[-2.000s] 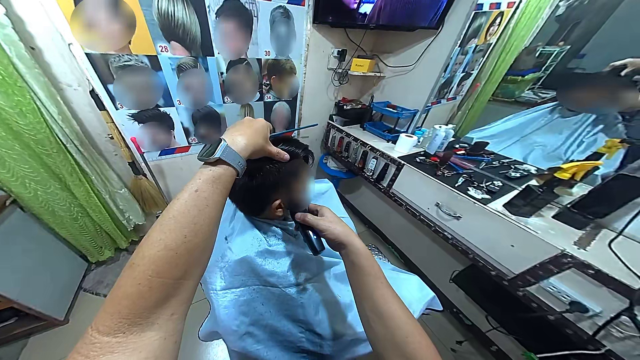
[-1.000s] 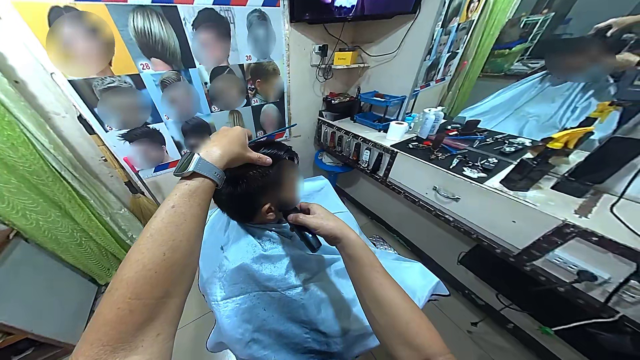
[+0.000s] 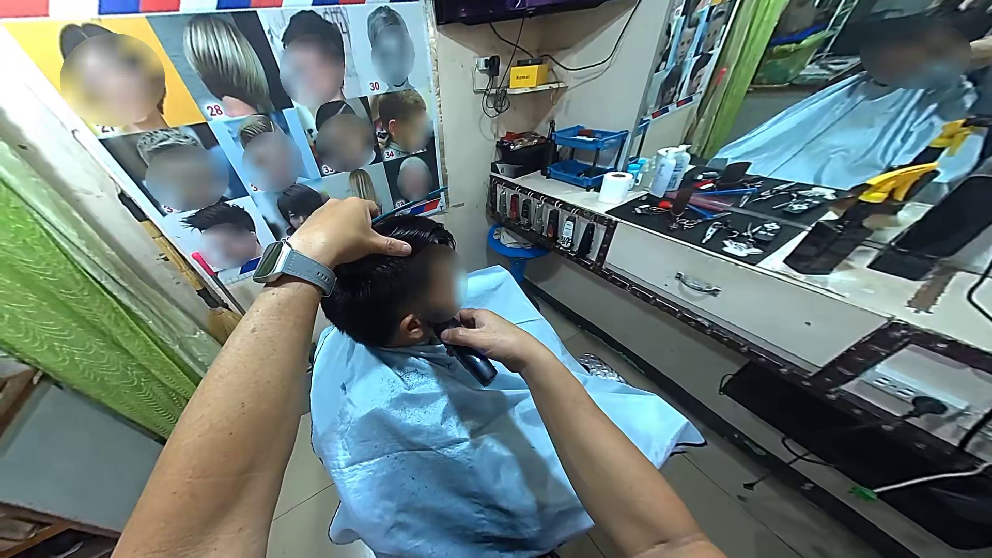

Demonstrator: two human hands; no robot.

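A seated person with dark hair (image 3: 364, 298) is draped in a light blue barber's cape (image 3: 442, 442) sprinkled with cut hair. My left hand (image 3: 349, 232), a watch on its wrist, rests on top of the head with the thumb toward the front. A blue comb (image 3: 409, 204) juts out beyond it, its near end hidden by the hand. In my right hand (image 3: 492, 337) is a black hair clipper (image 3: 470, 363), held beside the person's ear near the cheek, its body slanting down to the right. The clipper's blade end is mostly hidden.
Along the right runs a white counter (image 3: 577, 188) with a blue tiered rack (image 3: 589, 138), a paper roll (image 3: 616, 187), bottles (image 3: 665, 170) and a black mat (image 3: 728, 240) of tools. A mirror (image 3: 845, 101) stands behind it. A green curtain (image 3: 85, 310) hangs at left; cables dangle under the counter.
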